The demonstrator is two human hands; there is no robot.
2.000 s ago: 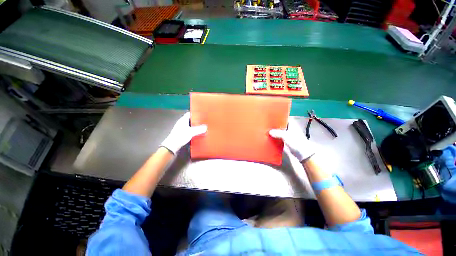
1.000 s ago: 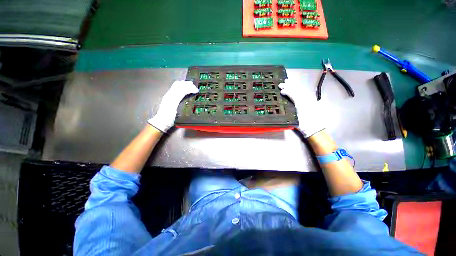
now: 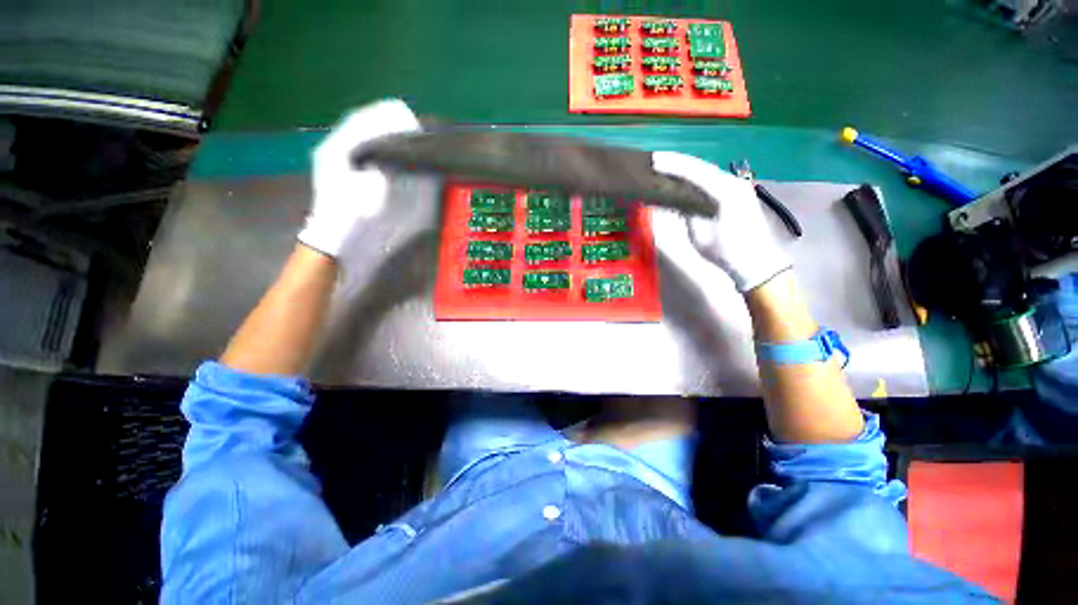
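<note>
A dark frame, blurred and seen nearly edge-on, is held in the air above a red tray. My left hand, in a white glove, grips its left end. My right hand, also gloved in white, grips its right end; a blue strap is on that wrist. The red tray lies on the metal sheet and bears several green circuit boards in rows. The frame hides the tray's far edge.
A second red tray with circuit boards lies on the green belt. Side cutters lie partly behind my right hand. A black long item, a blue and yellow tool and a solder spool are at right. A red sheet shows lower right.
The red sheet held first gave way to the dark frame with boards in its openings, lying on the red tray. The frame is now lifted and tilted, leaving the boards uncovered on the tray.
</note>
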